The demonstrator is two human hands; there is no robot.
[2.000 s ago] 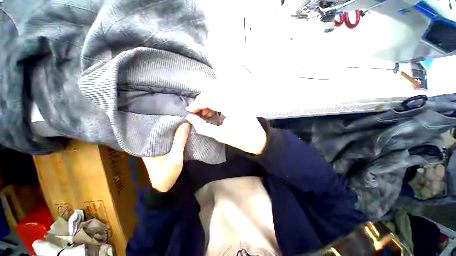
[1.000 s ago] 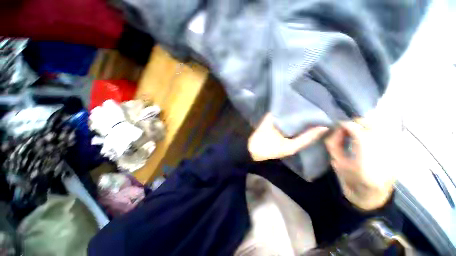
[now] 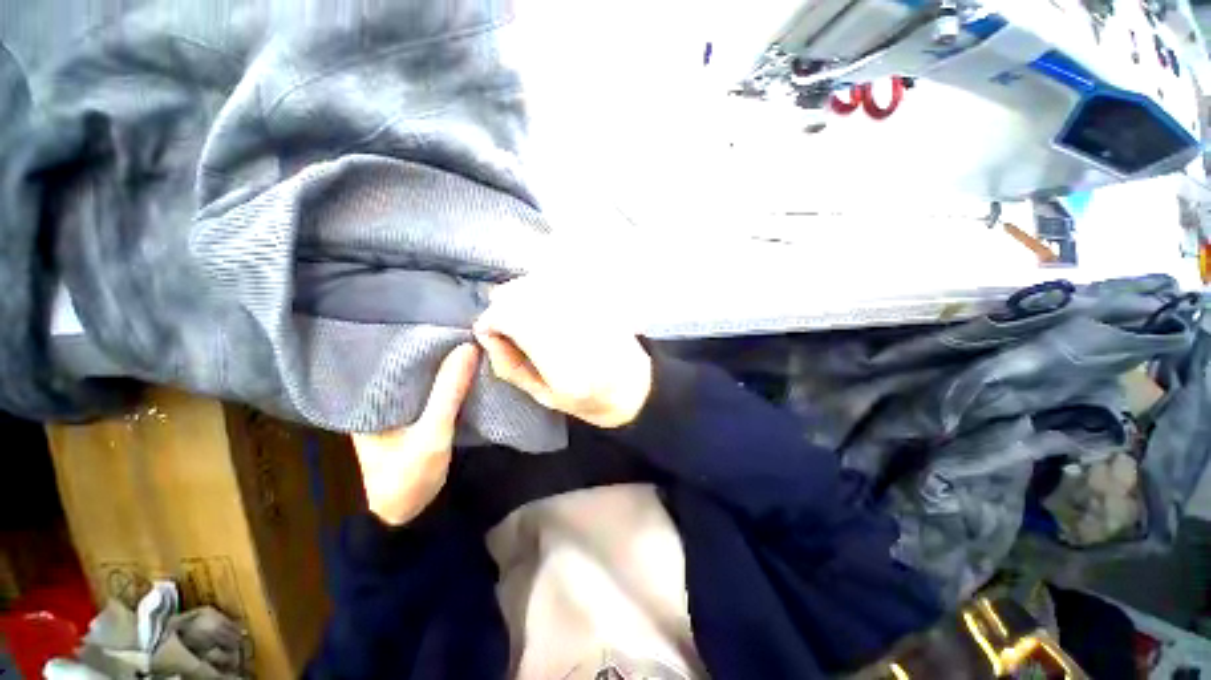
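The grey quilted jacket body [image 3: 385,86] lies over the left part of the table, its near edge hanging over my lap. Its ribbed hem [image 3: 365,379] is folded open, and the smooth darker lining [image 3: 385,292] shows inside. My left hand [image 3: 412,452] grips the rib's near edge from below, thumb up. My right hand [image 3: 565,359] pinches the same edge beside my left thumb; its back is washed out by glare. The fingertips of both hands nearly touch. Whatever lies under them is hidden.
The white sewing machine [image 3: 983,93] stands at upper right, with red-handled scissors [image 3: 870,97] beside it. A tool with an orange-brown handle [image 3: 1027,241] lies near the table's right. Dark grey jackets [image 3: 956,412] hang below the table edge. A cardboard box [image 3: 160,492] and beige-grey bundles [image 3: 166,638] are at lower left.
The view swung to the left side a second ago and is now back over the table. The hands stay together at the rib's edge, with the right fingers now closer to the left thumb.
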